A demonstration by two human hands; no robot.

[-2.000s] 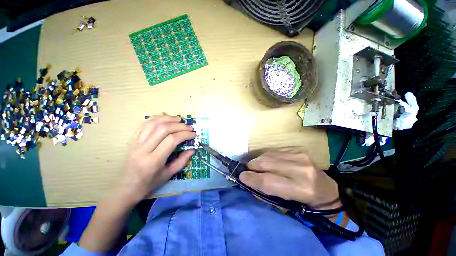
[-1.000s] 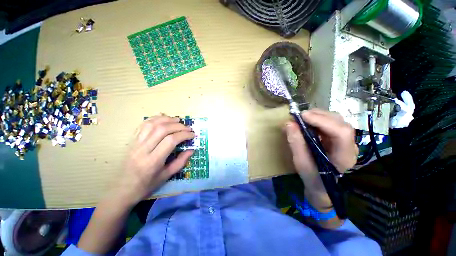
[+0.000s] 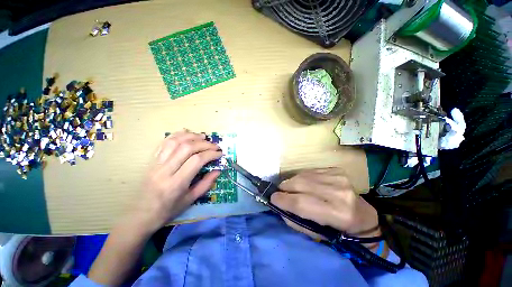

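The green PCB panel [image 3: 229,190] lies on a pale backing plate [image 3: 259,154], with dark parts on some of it. My left hand [image 3: 182,162] rests over its left part, fingertips on the panel; whether a small component is under them is hidden. My right hand [image 3: 325,202] holds the black soldering iron [image 3: 266,189], its tip on the panel just right of my left fingertips. A thin guide tube [image 3: 242,188] runs beside the iron. A heap of small components [image 3: 62,126] lies at the left.
A bare PCB panel [image 3: 192,59] lies above on the cardboard mat [image 3: 126,73]. A few separate components [image 3: 101,28] are at top left. The brown tip-cleaning pot [image 3: 323,88], fume fan [image 3: 320,17], off-white solder feeder [image 3: 373,89] and solder reel [image 3: 449,25] stand at the right.
One second ago the iron was in the cleaning pot; my right hand has brought it back down left to the panel. My left hand has stayed nearly in place.
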